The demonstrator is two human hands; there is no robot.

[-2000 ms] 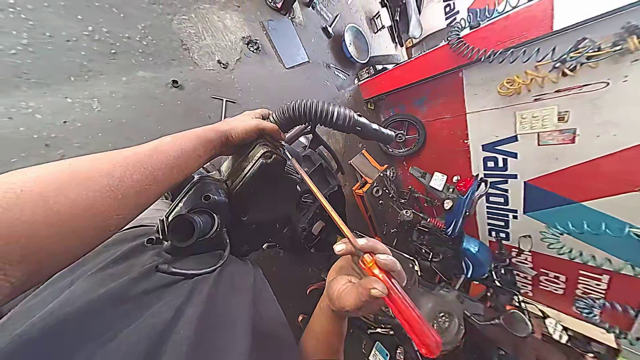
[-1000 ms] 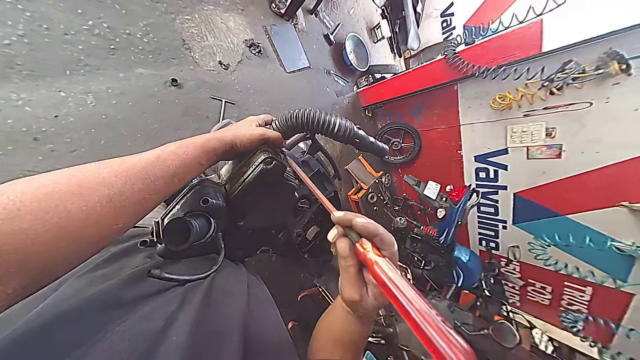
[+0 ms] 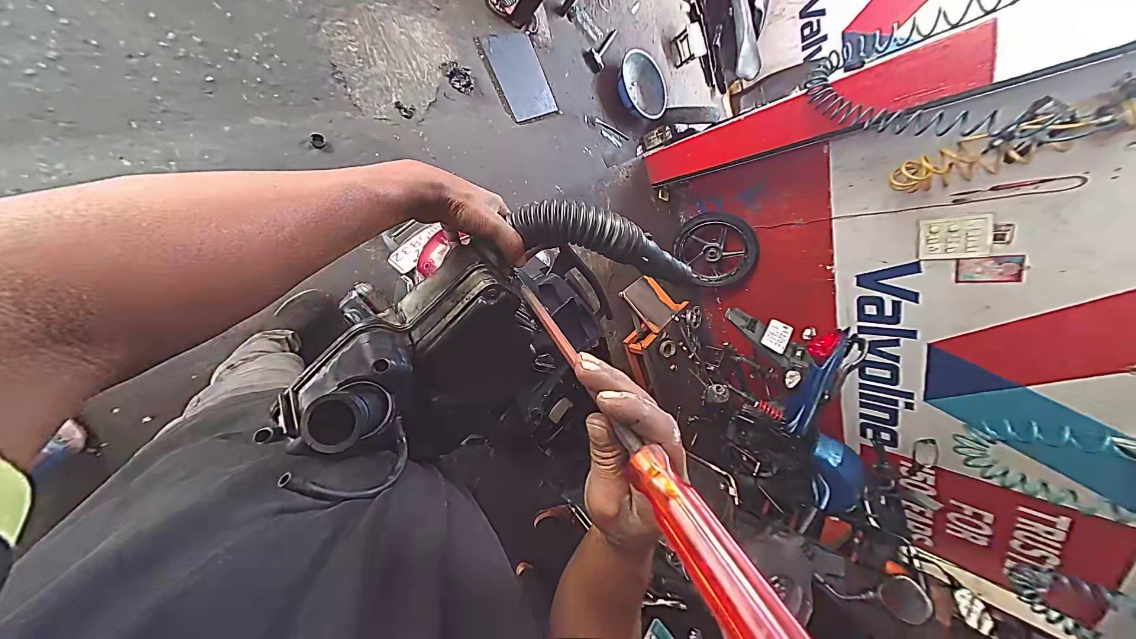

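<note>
My left hand (image 3: 470, 213) is closed around the near end of a black corrugated hose (image 3: 586, 226), where it meets a black plastic air filter box (image 3: 453, 306). Its thumb is hidden. My right hand (image 3: 630, 444) grips the shank of a long screwdriver (image 3: 701, 541) with a translucent red-orange handle. The shank slants up to the corner of the box beside my left fingers; its tip is hidden. A round black port (image 3: 342, 417) and a thin curved tube (image 3: 355, 488) are at the box's lower end, against dark clothing.
A wheel (image 3: 713, 250) leans by the painted wall. Motorcycle parts (image 3: 737, 382), an orange-edged box (image 3: 652, 311) and a blue motorcycle body (image 3: 834, 470) are to the right. A basin (image 3: 642, 84) and a flat plate (image 3: 521, 78) lie on the floor. Coiled air hoses (image 3: 887, 115) hang along the wall.
My right hand's fingers have shifted from the screwdriver's handle collar onto its shank. The handle now extends past the bottom edge of view. My left hand stays at the hose end.
</note>
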